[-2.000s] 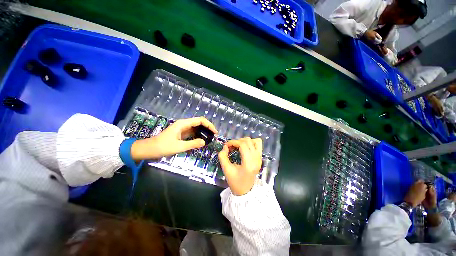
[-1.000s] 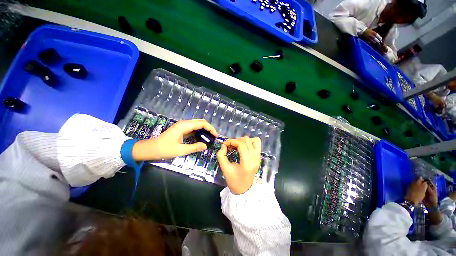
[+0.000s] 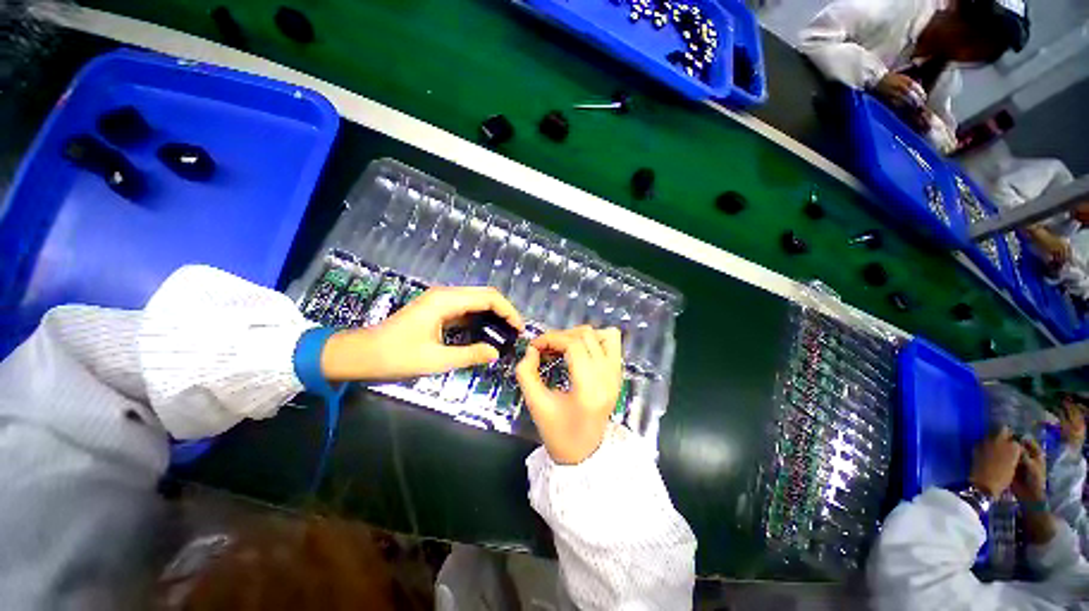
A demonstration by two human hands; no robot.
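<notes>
My left hand [image 3: 418, 339], with a blue wrist strap, holds a glossy black housing [image 3: 491, 333] between thumb and fingers above the tray. My right hand [image 3: 573, 382] has its thumb and index fingertips pinched together at the housing's right end, on what looks like the end of a small circuit board, mostly hidden by the fingers. Below both hands lies a clear blister tray [image 3: 478, 239]. Its upper slots hold no boards. Green circuit boards [image 3: 346, 292] fill slots in its lower row.
A blue bin [image 3: 191, 239] with several black housings stands at the left. Beyond a pale rail runs a green conveyor belt [image 3: 406, 90] with scattered black pieces. A second blister tray [image 3: 824, 442] and blue bin [image 3: 943, 418] lie right. Co-workers sit at the right and across the belt.
The black pieces on the belt have moved to the left. My hands stay at nearly the same place, with the housing slightly turned. The lowest black piece in the left bin no longer shows.
</notes>
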